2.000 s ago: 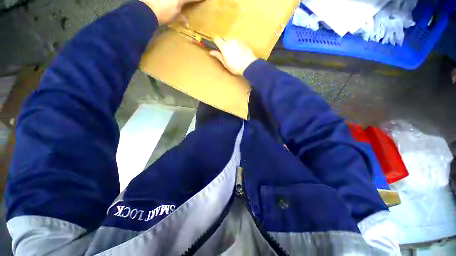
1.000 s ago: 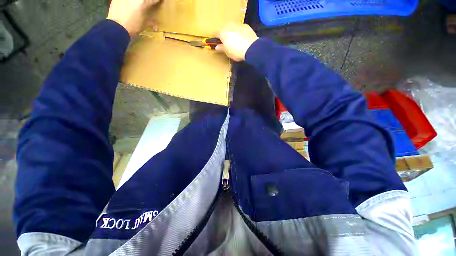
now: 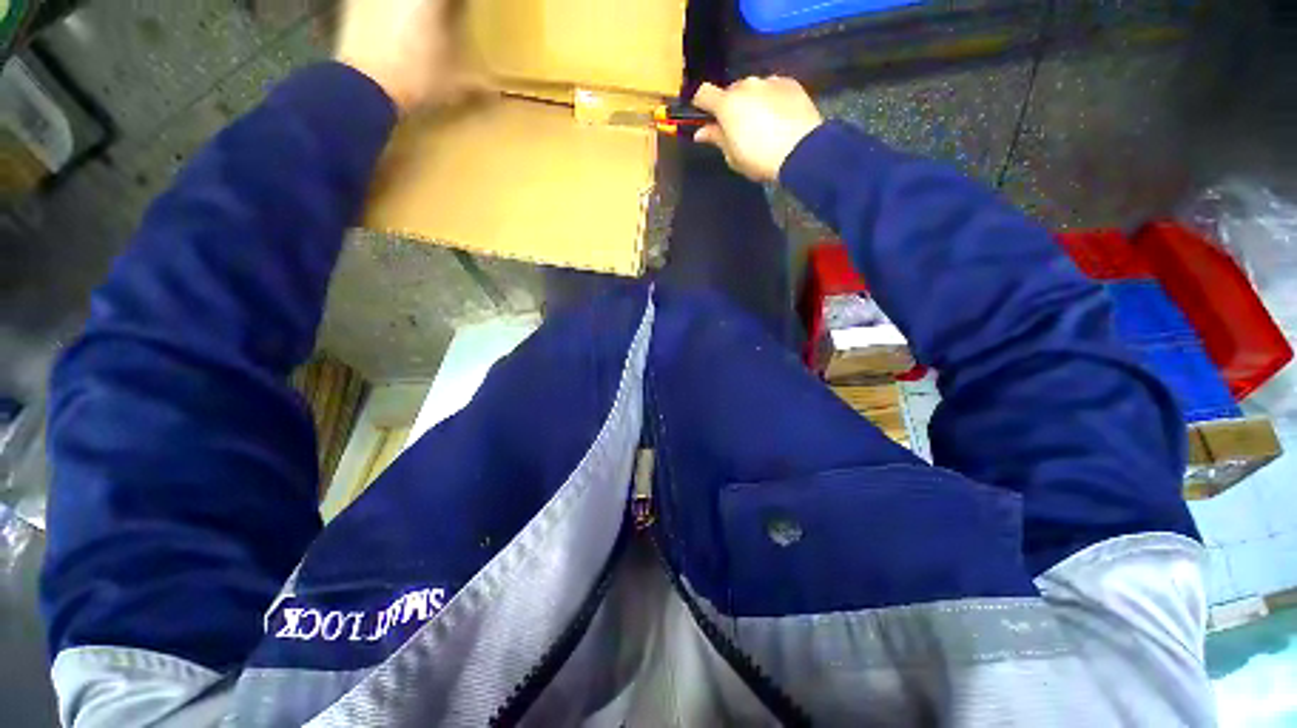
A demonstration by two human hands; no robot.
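Note:
A brown cardboard carton (image 3: 534, 185) is held low in front of me at the top of the view, its upper part cut off by the frame's edge. A gap runs across it between two panels. My right hand (image 3: 765, 125) grips an orange-red and black utility knife (image 3: 683, 117) at the carton's right edge, the blade end over the gap. My left hand (image 3: 398, 50) is blurred and partly cut off at the top, against the carton's left side; its fingers are unclear.
A blue crate (image 3: 825, 12) shows at the top edge. Red bins (image 3: 1220, 306), a blue box (image 3: 1169, 349) and small cardboard boxes (image 3: 1232, 455) stand at the right. A clear plastic bag lies at the far right. Dark speckled floor (image 3: 953, 135) shows beyond my right arm.
My right hand and the knife have moved right along the gap to the carton's right edge. The carton sits a little higher in view, and the blue crate has mostly left the picture.

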